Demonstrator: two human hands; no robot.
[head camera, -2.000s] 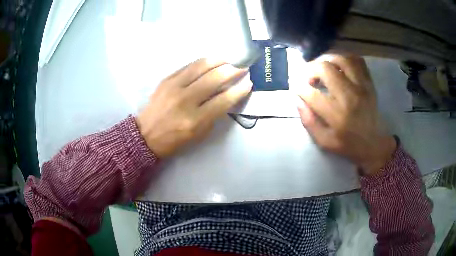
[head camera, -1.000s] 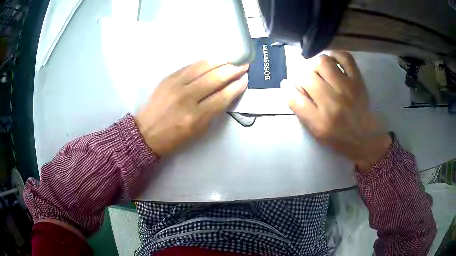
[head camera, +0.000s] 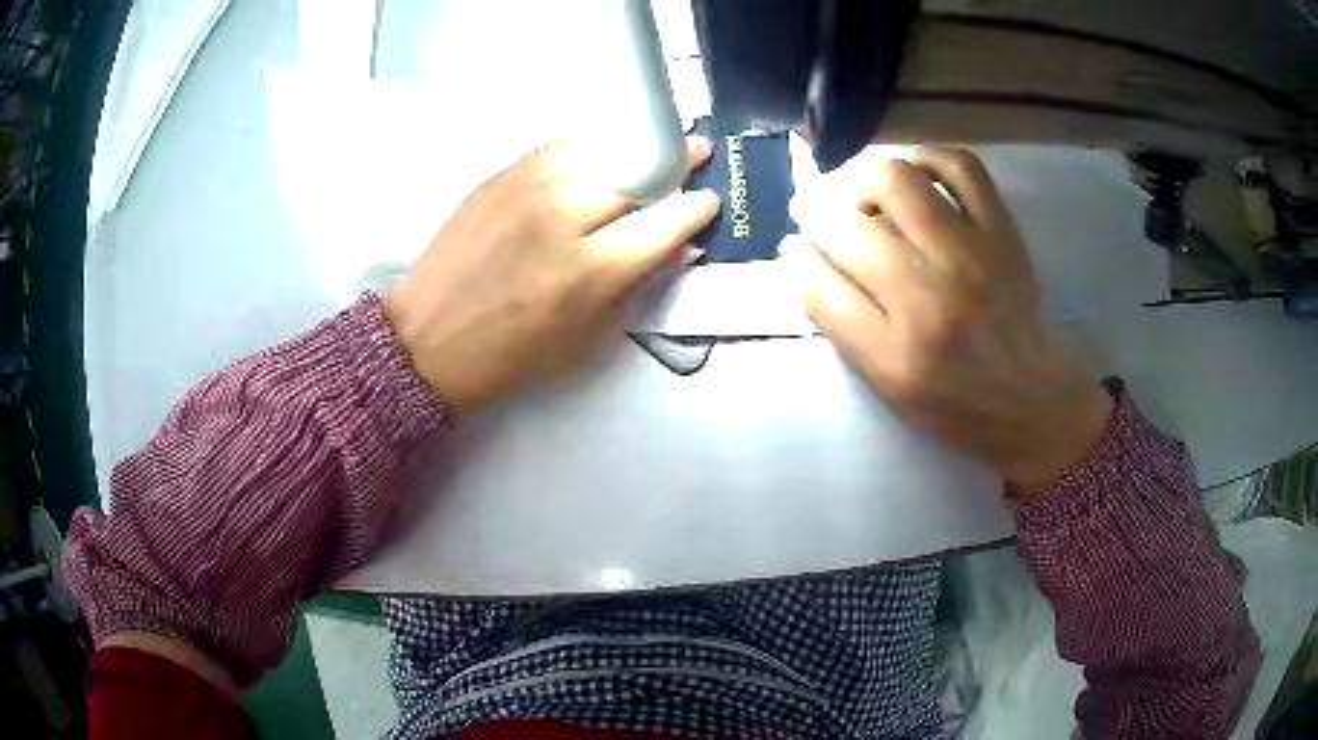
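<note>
A dark navy label (head camera: 747, 200) with pale lettering lies on a white fabric piece (head camera: 733, 299) below the sewing machine head (head camera: 788, 72). My left hand (head camera: 528, 282) lies flat at the label's left, its fingertips on the label's left edge. My right hand (head camera: 947, 297) rests at the label's right with bent fingers, its fingertips on the white fabric by the label's right edge. Neither hand clearly grips anything. Glare washes out the fabric's outline, and the needle and presser foot cannot be made out.
A pale rounded bar (head camera: 658, 138) stands left of the machine head, over my left fingers. The white table (head camera: 694, 492) has a curved front edge. Metal machine parts (head camera: 1229, 231) show at the right. A checked apron (head camera: 651, 651) covers my lap, and pale cloth (head camera: 1012, 636) lies beside it.
The machine, label and bar sit further left in the picture. My left fingers have spread, with one fingertip now at the label's upper left. My right fingertips remain near its right edge.
</note>
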